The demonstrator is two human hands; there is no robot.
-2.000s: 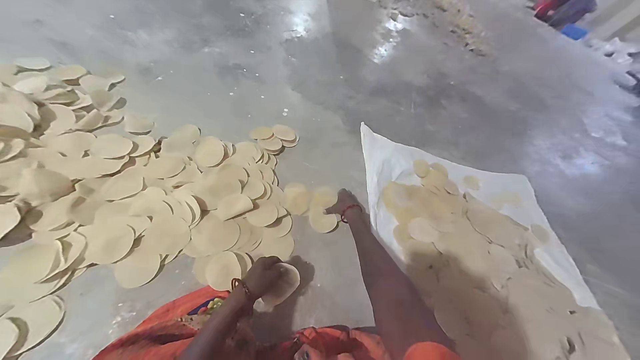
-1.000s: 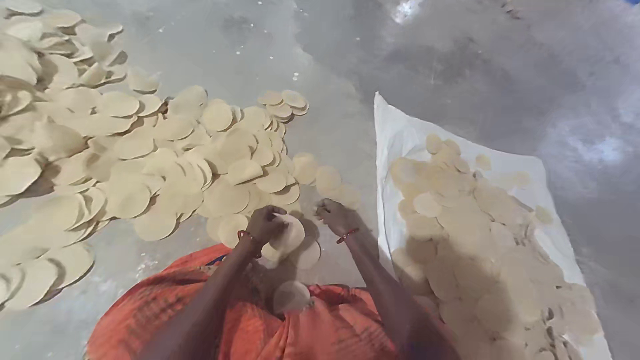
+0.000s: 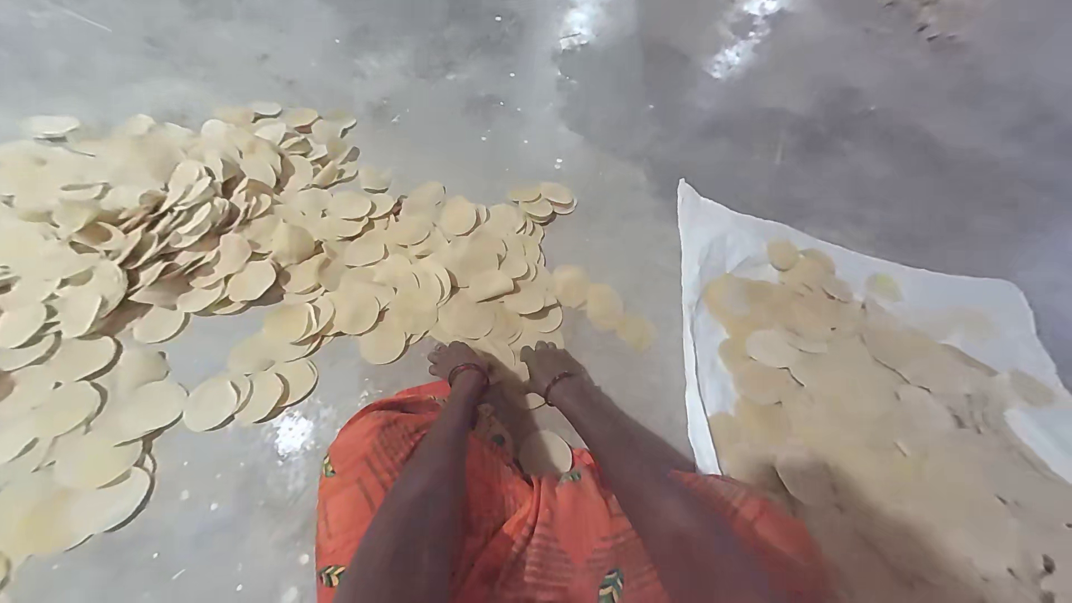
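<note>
Thin round pale discs, perhaps papads, overlap in a wide heap (image 3: 419, 260) on the floor, from the left edge to the middle. My left hand (image 3: 457, 360) is at the heap's near edge, its fingers reaching the discs. Just right of it, my right hand (image 3: 548, 367) touches the same edge, back of the hand up. Whether either hand grips a disc is unclear. One disc (image 3: 546, 453) lies by my lap on the orange patterned cloth (image 3: 536, 519). A short row of discs (image 3: 605, 306) extends right from the heap.
On the right a white cloth sheet (image 3: 699, 335) is spread on the grey concrete floor (image 3: 469, 109), with many more discs (image 3: 871, 402) covering most of it. Shadow falls across its near part. A separate row of discs (image 3: 251, 398) lies left of my knee.
Both hands have moved close together at the heap's near edge. The disc that my left hand held one second ago no longer shows in it. The view has shifted toward the left heap.
</note>
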